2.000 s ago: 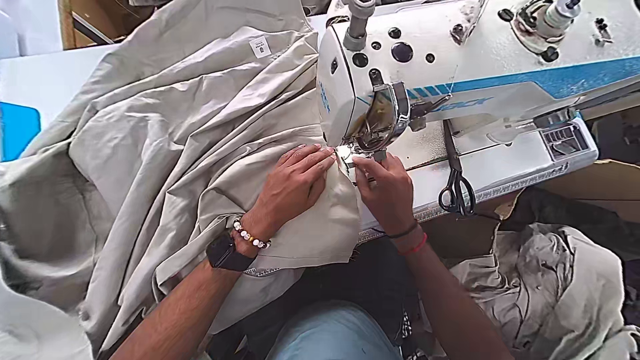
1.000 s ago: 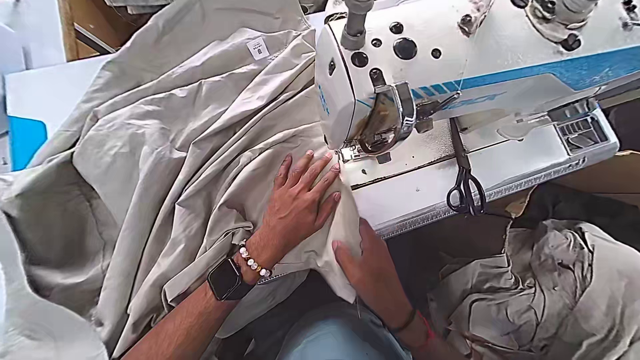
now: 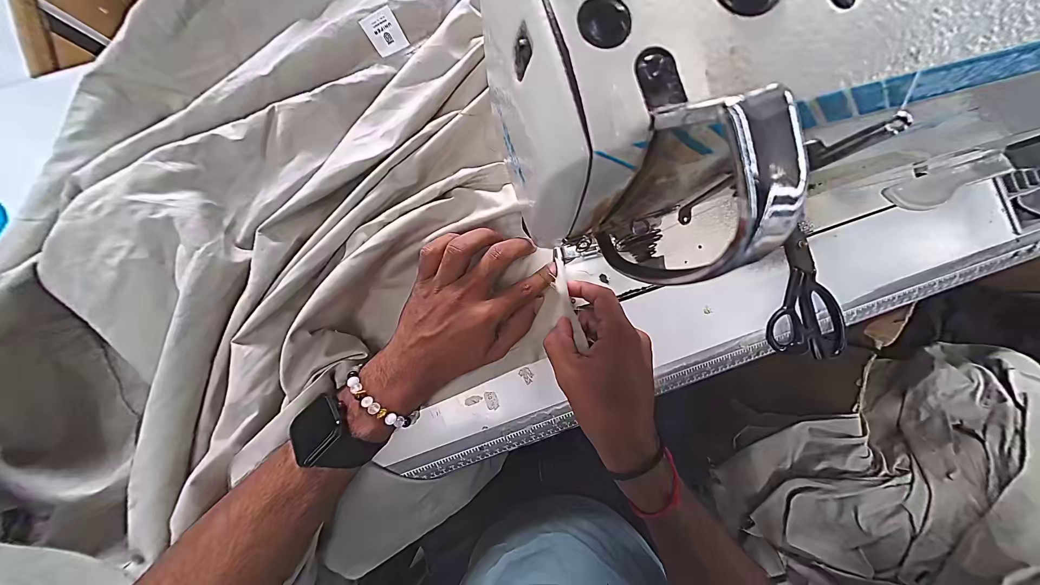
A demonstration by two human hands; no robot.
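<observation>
Beige fabric [image 3: 268, 187] with a sewn-on label lies in folds across the left of the sewing machine bed. My left hand [image 3: 463, 301] rests on it, fingers bent and spread, fingertips close to the presser foot [image 3: 573, 248]. At the folded edge of the cloth, my right hand [image 3: 605, 357] pinches the narrow fold between thumb and fingers, just in front of the foot. Above both hands stands the white and blue head of the industrial sewing machine [image 3: 552, 122]. Its needle cannot be made out.
Black-handled scissors [image 3: 804, 313] hang over the front edge of the machine bed [image 3: 699, 325], right of my right hand. More crumpled beige cloth [image 3: 894, 471] lies at the lower right, below the bed. A measuring scale runs along the front edge.
My right hand has moved up from the lower corner of the cloth to its edge by the presser foot. My left hand, flatter before, has its fingers bent. The view is closer.
</observation>
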